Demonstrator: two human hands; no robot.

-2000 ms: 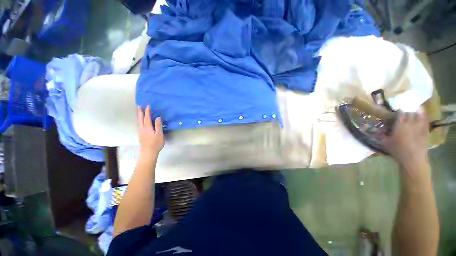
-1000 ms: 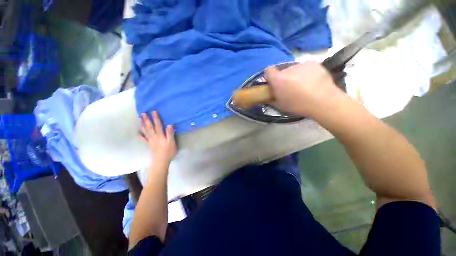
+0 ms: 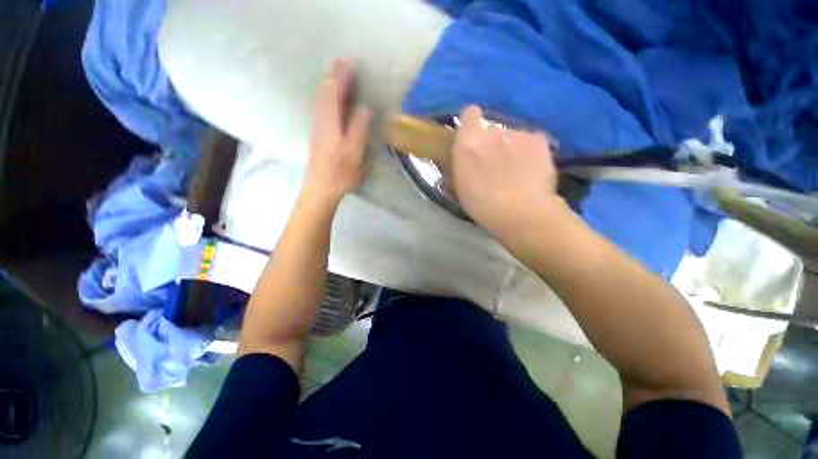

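Note:
The blue shirt (image 3: 538,90) lies on the pale pressing board (image 3: 260,63), its left edge at the iron. My right hand (image 3: 502,166) grips the tan handle (image 3: 417,139) of the steam iron (image 3: 426,175). The iron's pointed end faces left, over the shirt's near left edge and the bare board. My right hand hides much of the iron. My left hand (image 3: 339,134) is on or just above the board, left of the iron, slightly blurred, holding nothing. The shirt buttons cannot be made out.
Darker blue cloth (image 3: 717,67) is heaped at the far right. The hose (image 3: 637,170) runs right from the iron. The white rest area (image 3: 744,269) is at the board's right end. Lighter blue garments (image 3: 134,238) hang at left, beside a strip with a yellow mark (image 3: 208,258).
The view has turned, shifting the board's left end up. The iron has moved onto the shirt's left edge. My left hand has left the cloth and is over bare board.

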